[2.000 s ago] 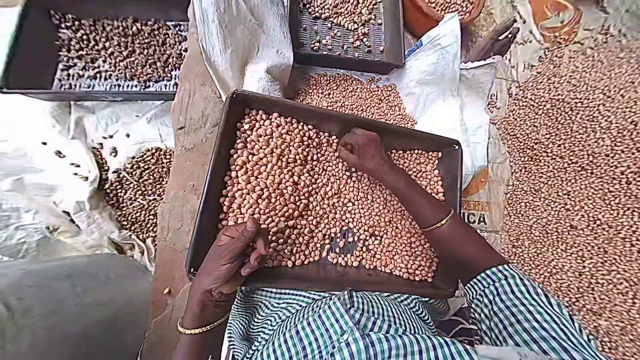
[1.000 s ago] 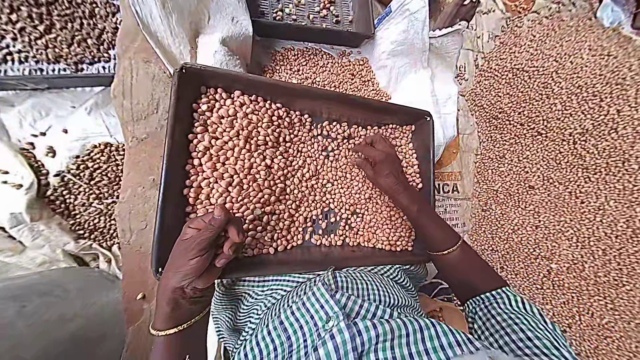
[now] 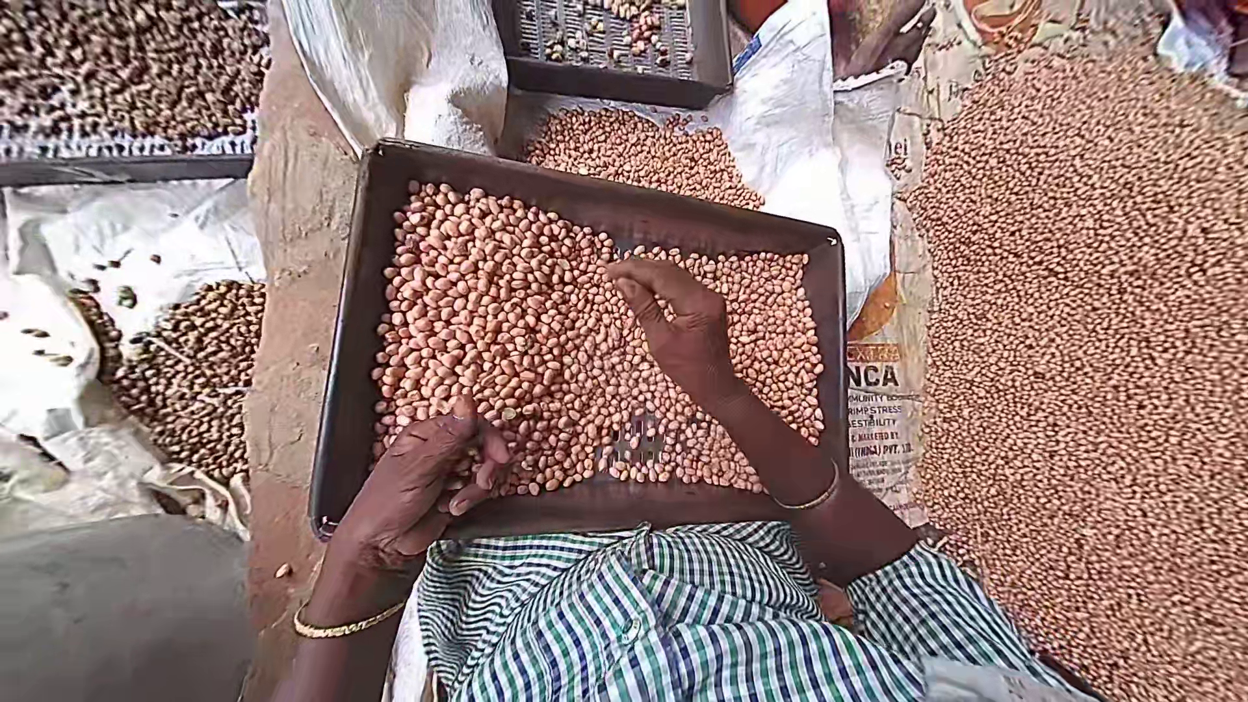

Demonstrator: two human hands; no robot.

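A dark rectangular tray (image 3: 595,512) with a slotted bottom lies tilted in front of my body. Shelled peanuts (image 3: 478,283) cover most of it, and a bare slotted patch shows near its lower middle. My left hand (image 3: 429,478) is over the tray's lower left corner, fingers curled at the edge of the peanuts; whether it holds one I cannot tell. Above the peanuts right of centre is my right hand (image 3: 682,327), thumb and forefinger brought together. Whether a nut sits between those fingertips is not clear. Both wrists wear a thin bangle.
Beyond the tray are a peanut pile (image 3: 639,156) on white sacking and a second slotted tray (image 3: 614,78). Peanuts (image 3: 1082,341) spread widely at right. At left, a tray of darker nuts (image 3: 127,73) stands above another dark pile (image 3: 210,370). Another person's hand (image 3: 892,34) shows at top right.
My right hand has moved from the upper middle of the peanuts toward the right part, then back a little toward the middle. My left hand stays at the lower left corner. The view has shifted.
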